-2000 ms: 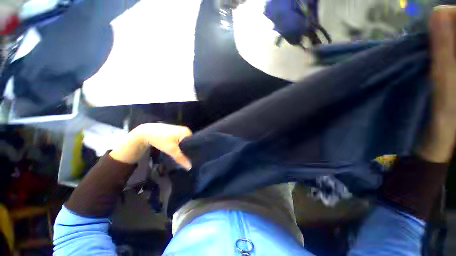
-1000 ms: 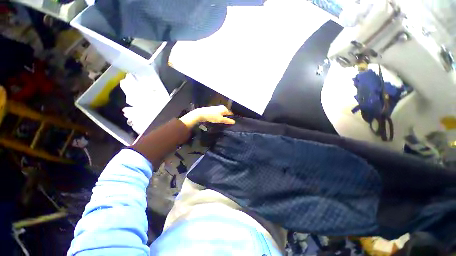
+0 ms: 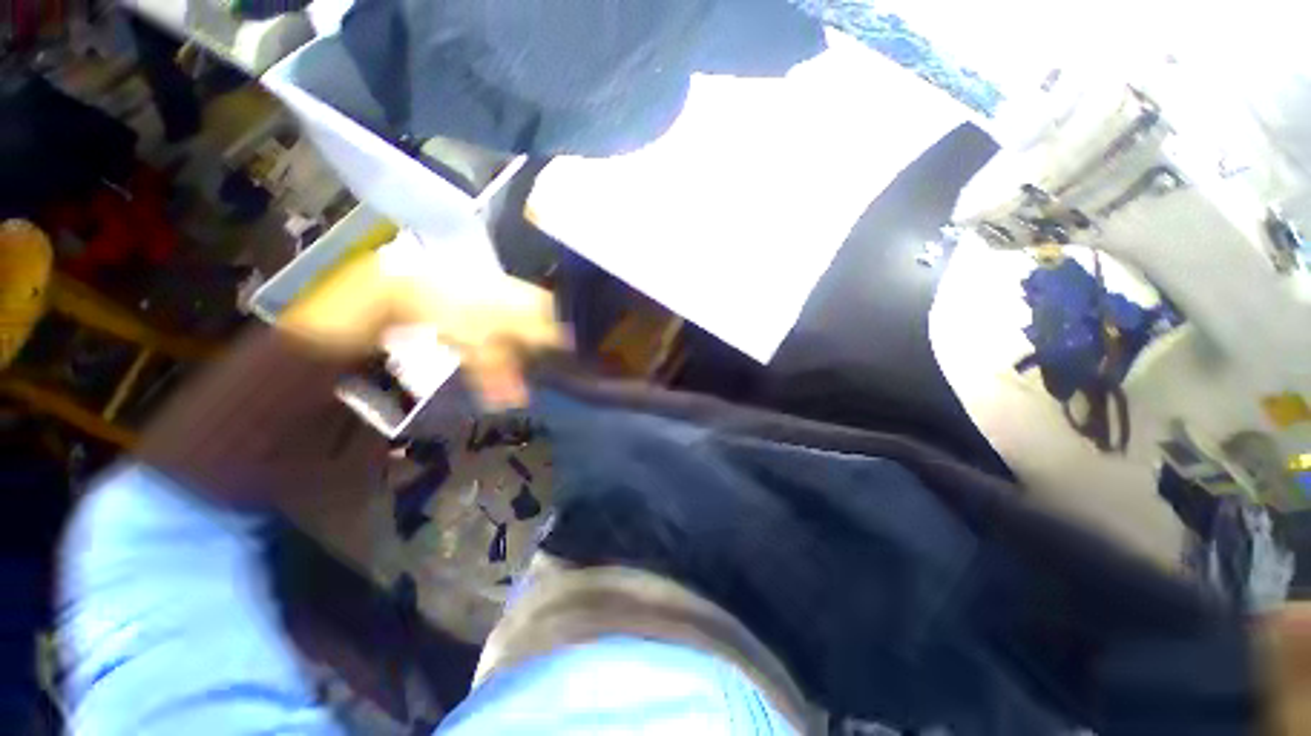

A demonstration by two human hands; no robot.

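A large dark navy garment panel is stretched across my lap and the table's front edge, blurred by motion. A smoother blue-grey piece lies along it. My left hand, blurred, grips the panel's left end above the floor at the table's left side. My right hand is cut off by the right edge of the picture; only a small part shows at the panel's right end, and its fingers are hidden.
The white sewing machine stands upper right. Beside it lie a dark blue cloth bundle and scissors. Blue-grey cut pieces lie over the white table. A pale bin stands left, above a scrap-strewn floor.
My left hand has moved left and closer to the camera, with the panel's left end. Part of my right hand has come into view at the right edge.
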